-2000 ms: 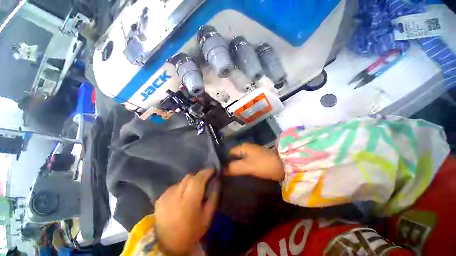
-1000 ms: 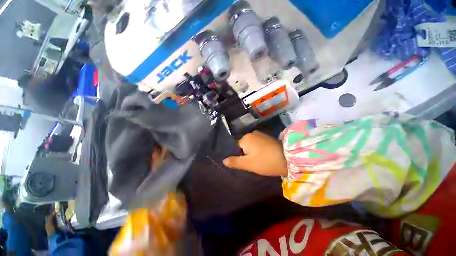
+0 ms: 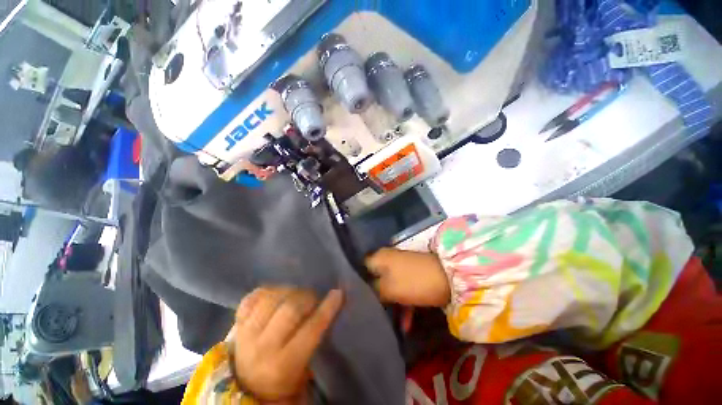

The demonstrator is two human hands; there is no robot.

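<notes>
A dark grey garment piece (image 3: 237,237) lies in folds left of and below the presser foot area (image 3: 321,190) of the white and blue overlock machine (image 3: 214,126), and hangs down toward my lap. My left hand (image 3: 281,336) lies on top of the cloth with fingers bent and the index finger stretched; whether it grips the cloth is unclear. My right hand (image 3: 408,277) is at the cloth's right edge below the foot, with its fingertips closed on the edge and partly hidden. The front cover with an orange label (image 3: 400,168) is beside the foot.
Red and dark thread snips (image 3: 582,109) lie right of the machine. A blue striped cloth (image 3: 578,55) with a white tag (image 3: 645,49) is at the far right. Flat dark cloth strips (image 3: 134,293) lie at the left. A blue crate (image 3: 125,157) and another machine (image 3: 59,320) are farther left.
My left hand, a second ago mostly hidden in the bunched cloth, is now on top of it. The cloth is spread smoother and reaches lower. My right hand is slightly lower, at the cloth's edge.
</notes>
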